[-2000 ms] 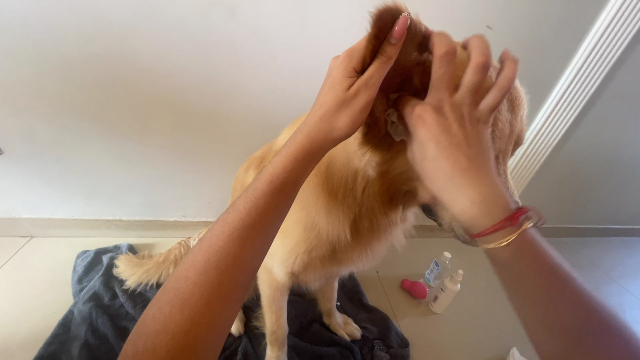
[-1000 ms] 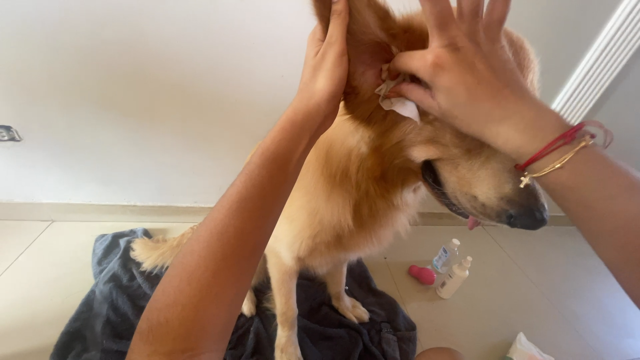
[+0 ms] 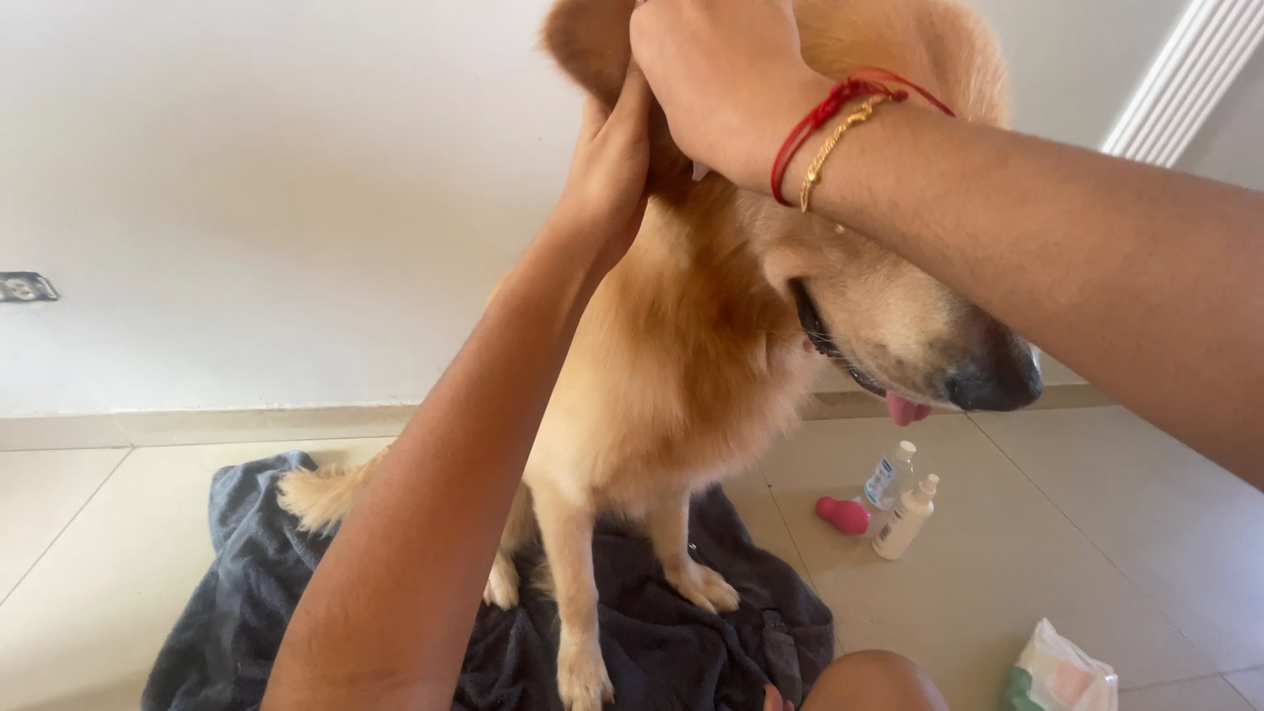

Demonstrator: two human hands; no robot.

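Observation:
A golden-coated dog (image 3: 681,365) sits on a dark blue towel (image 3: 632,632), its head turned right with the tongue showing. My left hand (image 3: 612,163) is raised at the side of its head and holds the dog's ear flap (image 3: 590,44). My right hand (image 3: 716,84), with a red cord and a gold bracelet at the wrist, lies against the ear's inner side. Its fingertips are hidden. A scrap of white material (image 3: 700,170) peeks out below this hand; in the earlier view it was a white wipe pinched in the fingers.
On the tiled floor at the right stand a clear bottle (image 3: 890,474) and a white bottle with a nozzle (image 3: 906,517), beside a pink rubber object (image 3: 842,515). A white and green plastic pack (image 3: 1065,671) lies at the lower right. A wall (image 3: 247,197) runs behind the dog.
My right hand has moved left across the ear, nearer to my left hand. The dog's muzzle, mostly hidden two seconds ago, has come into view below my right forearm.

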